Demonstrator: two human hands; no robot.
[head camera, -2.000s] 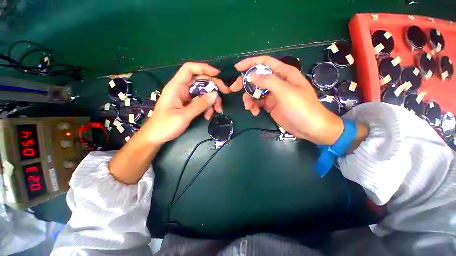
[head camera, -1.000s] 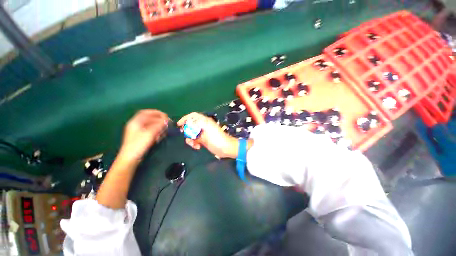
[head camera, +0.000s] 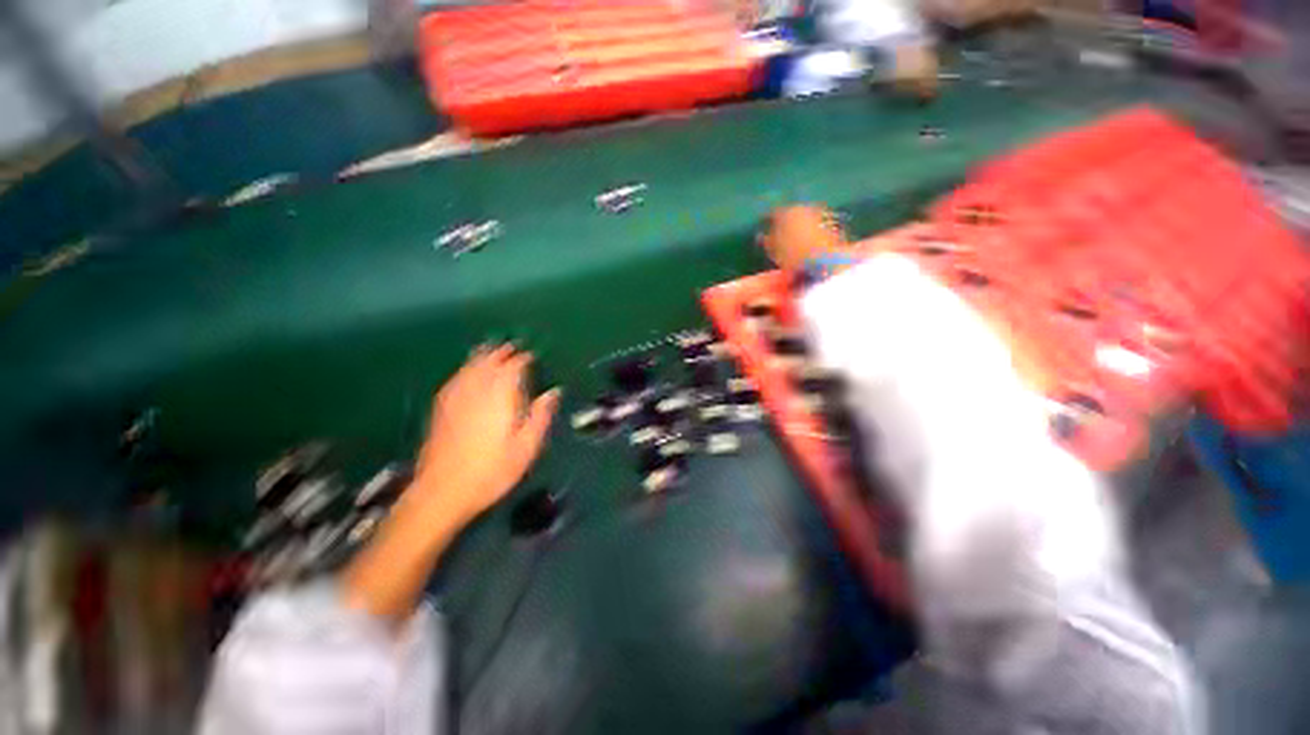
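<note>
The frame is blurred. My left hand (head camera: 481, 431) is over the dark green mat, fingers spread and pointing forward; I cannot see whether a disc is under it. My right hand (head camera: 805, 236) is stretched forward over the green belt, just past the back edge of the orange-red tray (head camera: 728, 297); its fingers are blurred. A black disc on a thin cable (head camera: 537, 513) lies on the mat just right of my left wrist. A group of black discs with pale tabs (head camera: 672, 417) lies between my left hand and the tray.
More discs (head camera: 295, 488) lie left of my left forearm. The green belt (head camera: 345, 273) carries spaced discs (head camera: 467, 236). A second orange-red tray (head camera: 589, 65) stands beyond it, near another person's hand (head camera: 911, 69). A red compartment tray (head camera: 1149, 244) lies at right. The blurred power supply (head camera: 101, 618) is at lower left.
The view has shifted. My hands have moved apart: the right has reached forward and right over the belt, the left has spread over the mat. The lit disc no longer shows in my right hand.
</note>
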